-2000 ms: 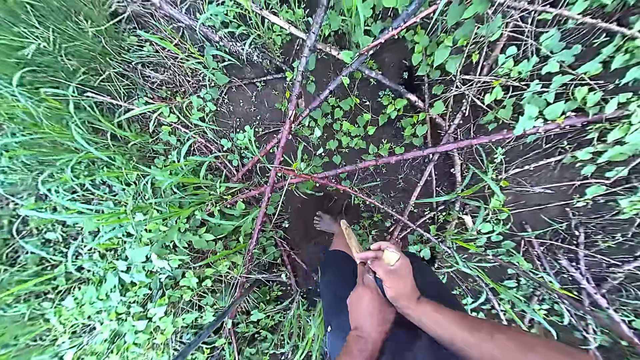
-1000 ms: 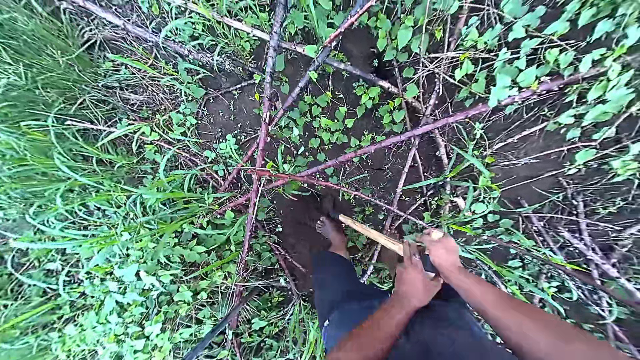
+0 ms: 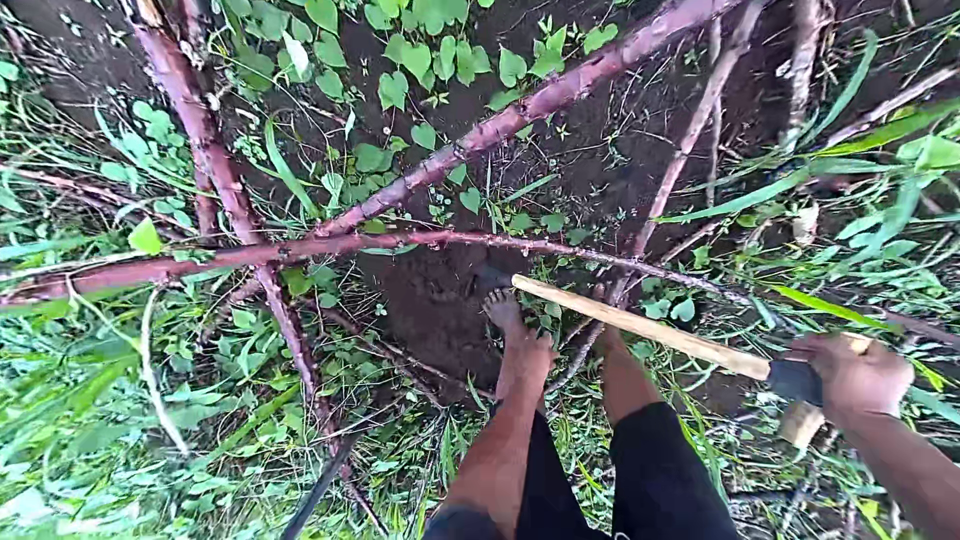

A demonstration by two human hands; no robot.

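Observation:
My right hand (image 3: 859,375) grips the dark section of a long tool with a pale wooden handle (image 3: 637,322). The handle slants down to the right, its far end above my bare foot (image 3: 502,309). A blurred dark patch lies just past that end; whether it belongs to the tool I cannot tell. My left hand (image 3: 529,360) is low, against or just over my lower leg, fingers bent; whether it holds anything is unclear. A pale wooden piece (image 3: 801,424) shows below my right hand. Bare dark soil (image 3: 435,307) lies beside the foot.
Thick reddish, thorny-looking stems (image 3: 487,131) cross in front of me, one running sideways (image 3: 225,259) just beyond my foot. Heart-leaved vines (image 3: 442,56) and grass surround them. A long dark strip (image 3: 319,487) lies at lower left. My other leg (image 3: 626,382) stands to the right.
The view is much closer to the ground. My hands, close together on the tool before, are now far apart: the right at the handle's dark section, the left down by my leg.

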